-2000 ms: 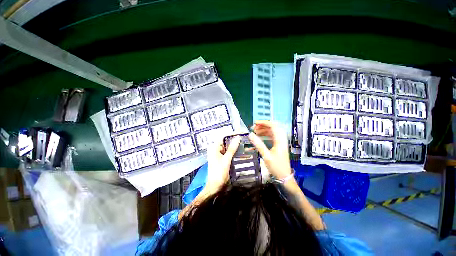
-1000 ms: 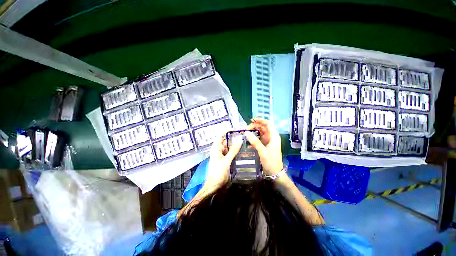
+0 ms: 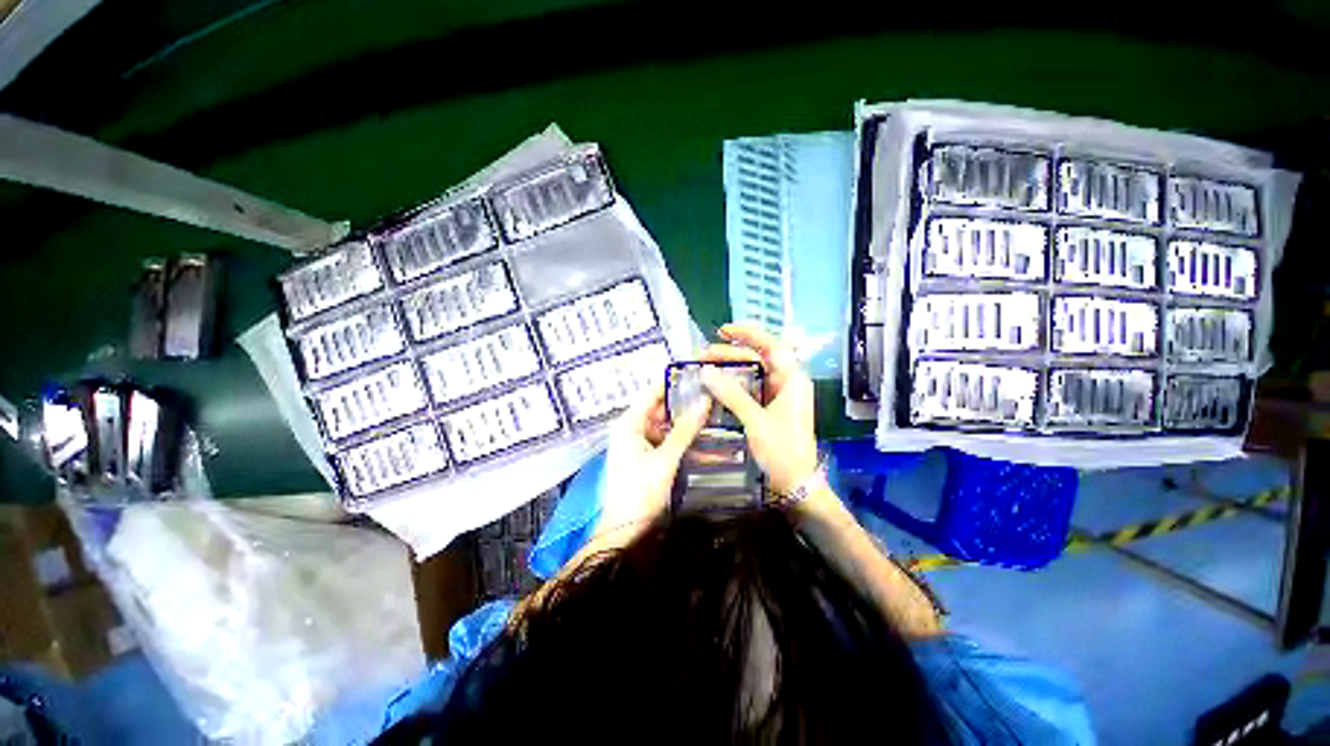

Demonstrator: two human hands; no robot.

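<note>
A dark slotted panel with pale bars is held upright in front of my body, its lower end hidden by hair. My left hand grips its left side, thumb on its face. My right hand holds its right side, with the thumb on the upper face and fingers curled at the top edge. Any small piece under the fingertips cannot be made out. A blister tray of slotted panels lies tilted on the left, with one pocket empty. A light-blue sheet with rows of small marks lies beyond my hands.
A stacked tray of slotted panels lies right on whitish sheets. Dark covers and dark parts with pale strips are far left. A clear plastic bag hangs below them. A blue stool stands below right. A pale bar crosses upper left.
The right fingers have drawn in from above the panel's top edge, and the thumb now lies on its upper face. The view has shifted slightly, moving the trays up in the picture.
</note>
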